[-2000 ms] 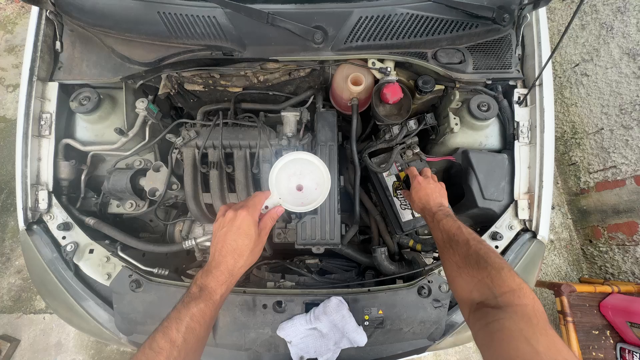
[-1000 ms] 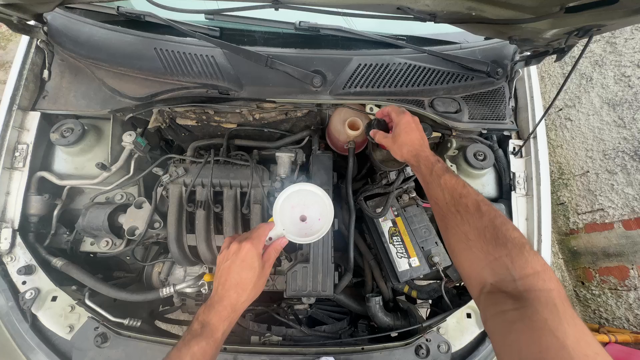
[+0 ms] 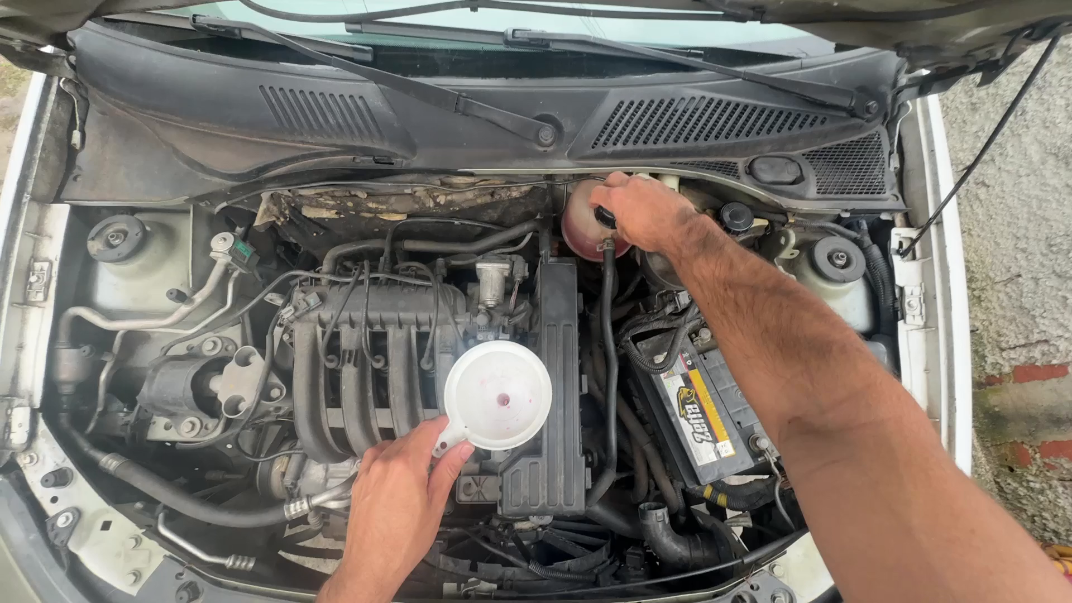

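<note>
My left hand point(image 3: 406, 490) pinches the tab of a white plastic funnel point(image 3: 497, 395), holding it over the engine with its wide mouth facing up. Pinkish traces show around the funnel's hole. At the back of the engine bay, my right hand point(image 3: 641, 209) grips a black cap point(image 3: 605, 218) at the top of the pinkish coolant expansion tank point(image 3: 580, 232). The fingers hide much of the tank's neck, so whether the cap is seated cannot be told. A black hose point(image 3: 610, 335) runs forward from the tank.
The intake manifold point(image 3: 360, 377) lies left of the funnel, beside a long black plastic housing point(image 3: 559, 335). A car battery point(image 3: 703, 410) sits under my right forearm. The thin hood prop rod point(image 3: 984, 151) slants at the right. The cowl and wipers point(image 3: 502, 117) border the back.
My right hand has moved from the battery area to the expansion tank, whose neck was uncovered one second ago with a black cap in my fingers beside it. The funnel stays in my left hand.
</note>
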